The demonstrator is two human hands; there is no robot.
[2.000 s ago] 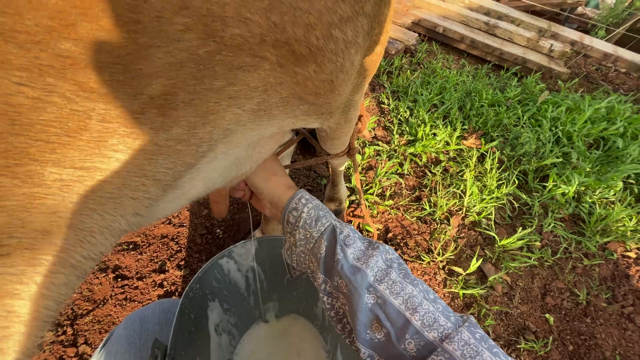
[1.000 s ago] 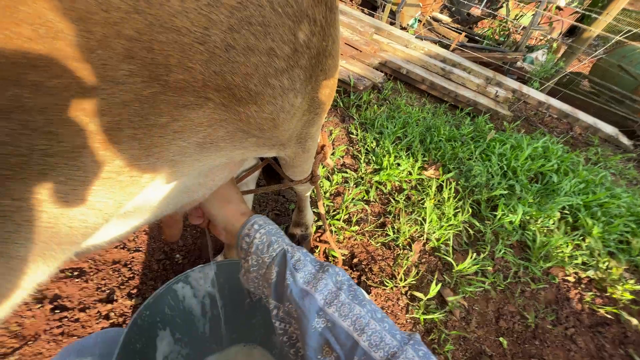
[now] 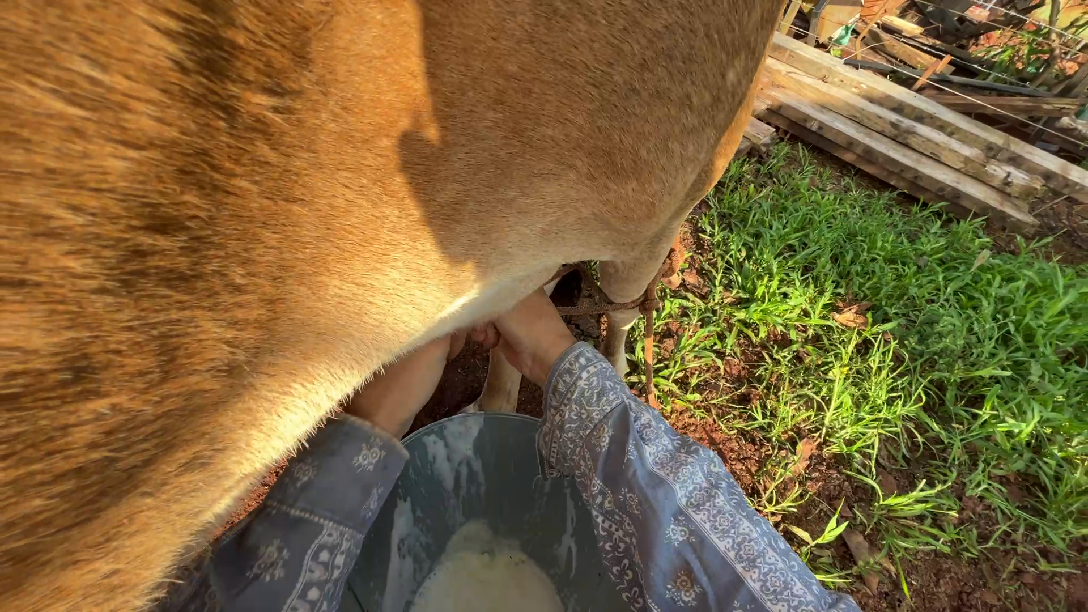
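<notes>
A brown cow (image 3: 527, 153) fills the left and upper middle of the head view. My right hand (image 3: 529, 333) reaches under its belly at the udder, fingers curled; what they grip is hidden by the hand and the belly. Beside it, my left hand (image 3: 406, 384) is also under the belly, its fingers mostly out of sight behind the cow's flank. Below both hands stands a dark grey bucket (image 3: 501, 450) with frothy milk (image 3: 486, 571) at the bottom and white streaks on its inner wall. A rope (image 3: 650, 306) is tied around the cow's hind legs.
Green grass (image 3: 884, 340) grows on reddish soil (image 3: 960, 582) to the right. Long wooden planks (image 3: 918, 136) lie at the upper right, near fence wires and scrap wood. A pale lower leg (image 3: 501, 382) of the cow stands just behind the bucket.
My left forearm now shows at the udder beside the right one; one second ago its sleeve was not in view. My right hand stays under the belly.
</notes>
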